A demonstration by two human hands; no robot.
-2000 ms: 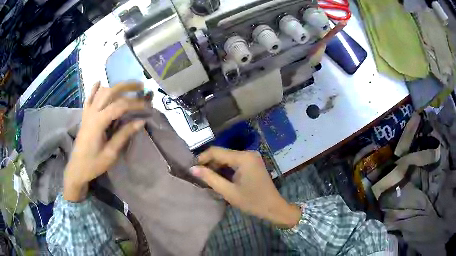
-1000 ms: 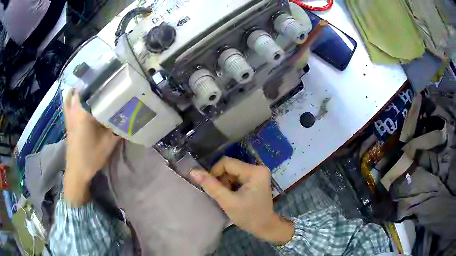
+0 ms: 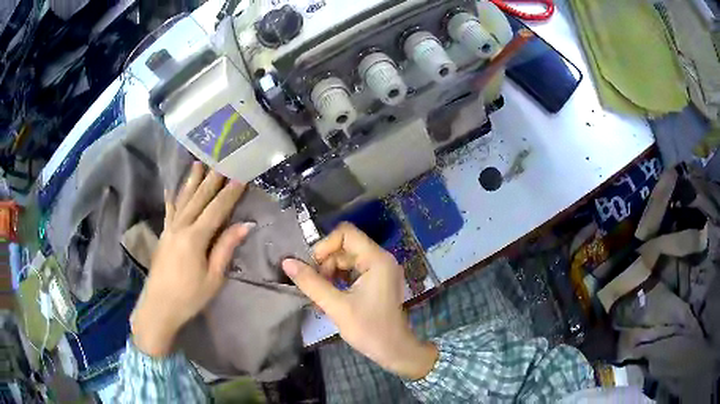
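Observation:
The grey-brown garment cloth lies left of and in front of the needle area of the overlock machine. My left hand lies on the cloth with its fingers spread, fingertips beside the machine's left cover. My right hand pinches the cloth's edge between thumb and fingers, just in front of the presser foot. A small light metal part shows between the foot and my right fingers. The needle itself is too small to make out.
Ribbed white dials line the machine front. A smartphone and red scissors handles are right of it. Yellow-green panels lie at the upper right. A lint-covered blue pad is at the table edge. Waiting garments hang lower right.
My left hand has come down from beside the machine's left cover onto the cloth. The cloth has shifted and now bunches further up on the left. My right hand stays at the edge, slightly lower.

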